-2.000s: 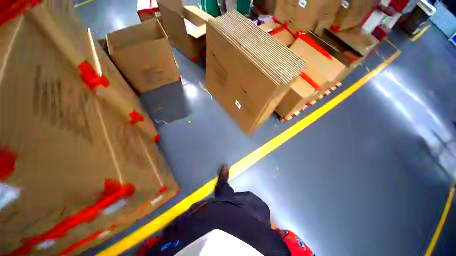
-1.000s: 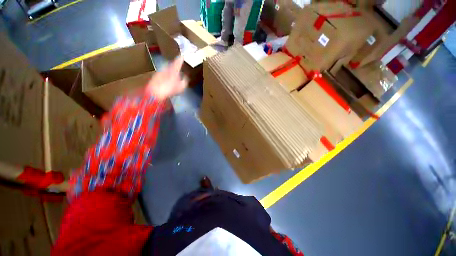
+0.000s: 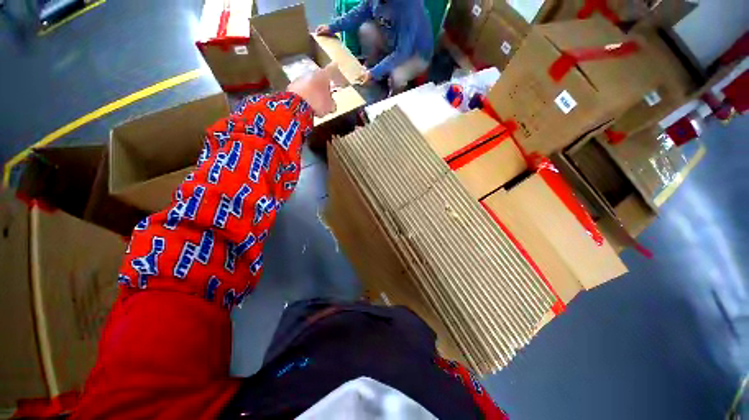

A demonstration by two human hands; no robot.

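Note:
My left hand (image 3: pixel 316 89) reaches forward in a red sleeve cover with blue-white print. It looks empty, with a finger extended towards an open carton (image 3: pixel 283 41); whether it touches the carton is unclear. An upright stack of flattened cartons (image 3: pixel 443 230), ridged edges up, stands in front of me to the right of that arm. My right hand is out of view; only a bit of its patterned sleeve shows at the bottom edge.
A person in blue (image 3: pixel 402 37) crouches behind the open carton, hands at its flaps. Another open carton (image 3: pixel 164 148) and a large carton (image 3: pixel 74 303) stand left. Red-taped cartons (image 3: pixel 567 90) are piled right. A yellow floor line (image 3: pixel 123 102) curves at upper left.
My left arm has come into view and reached forward. The view has moved closer to the flattened stack, and the person behind the open carton shows lower and more fully.

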